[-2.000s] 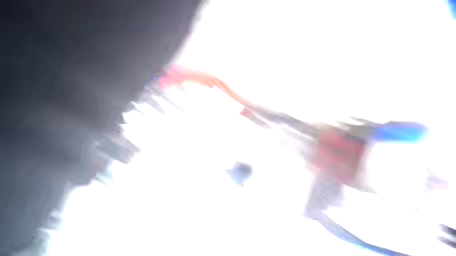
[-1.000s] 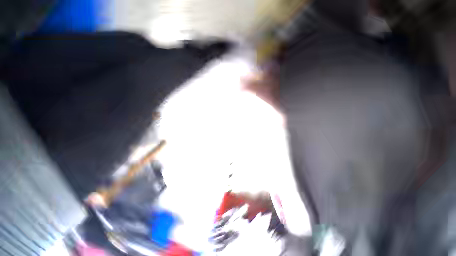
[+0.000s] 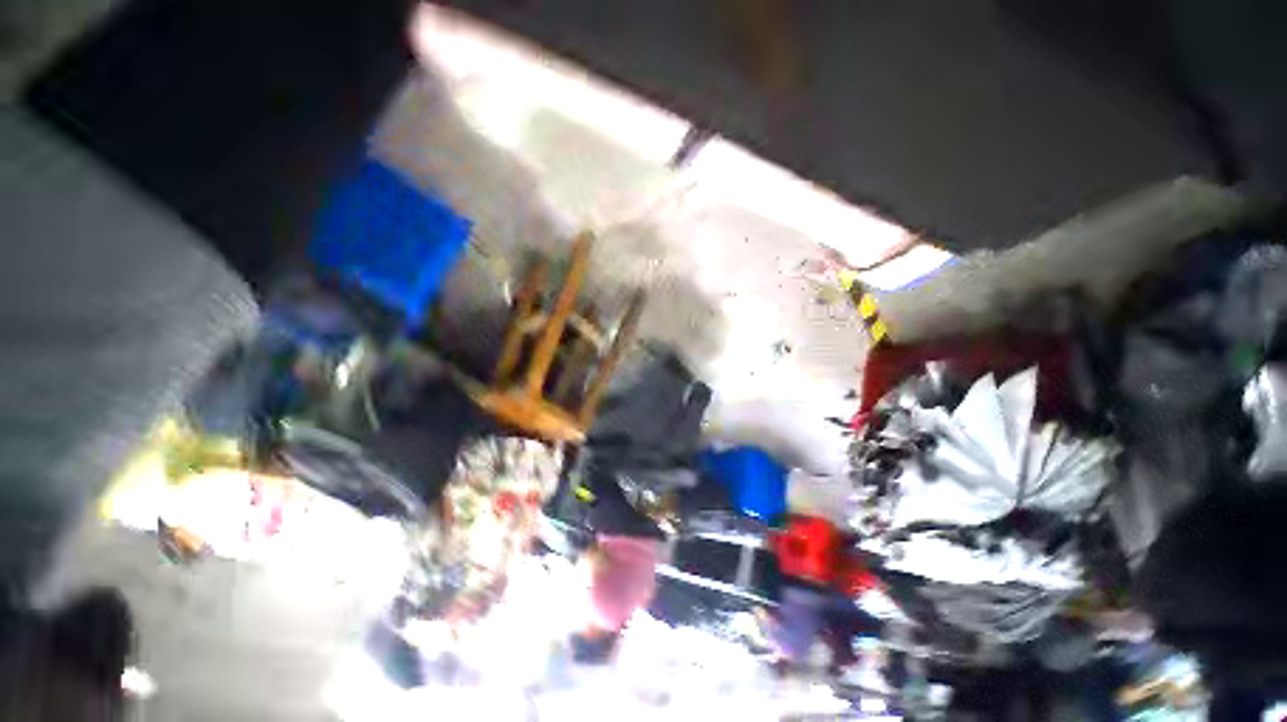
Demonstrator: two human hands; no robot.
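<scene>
Neither of my hands can be made out. The view is tilted and blurred. A wooden stool (image 3: 544, 409) shows left of the middle, its legs pointing up in the picture. A fanned heap of white and grey cloth pieces (image 3: 995, 459) lies at the right against a dark red surface. Printed fabric with red patches (image 3: 508, 494) is below the stool, and a pink piece (image 3: 621, 578) is to its lower right.
A blue crate (image 3: 388, 240) stands at the upper left. A smaller blue thing (image 3: 745, 480) and a red thing (image 3: 812, 550) are near the lower middle. Large dark shapes fill the top corners. A yellow-black line (image 3: 865, 308) marks the pale floor (image 3: 762, 303).
The view has swung and the white glare has shrunk. The stool, blue crate, floor and fanned cloth now show more clearly. The large grey shape at the right no longer fills that side.
</scene>
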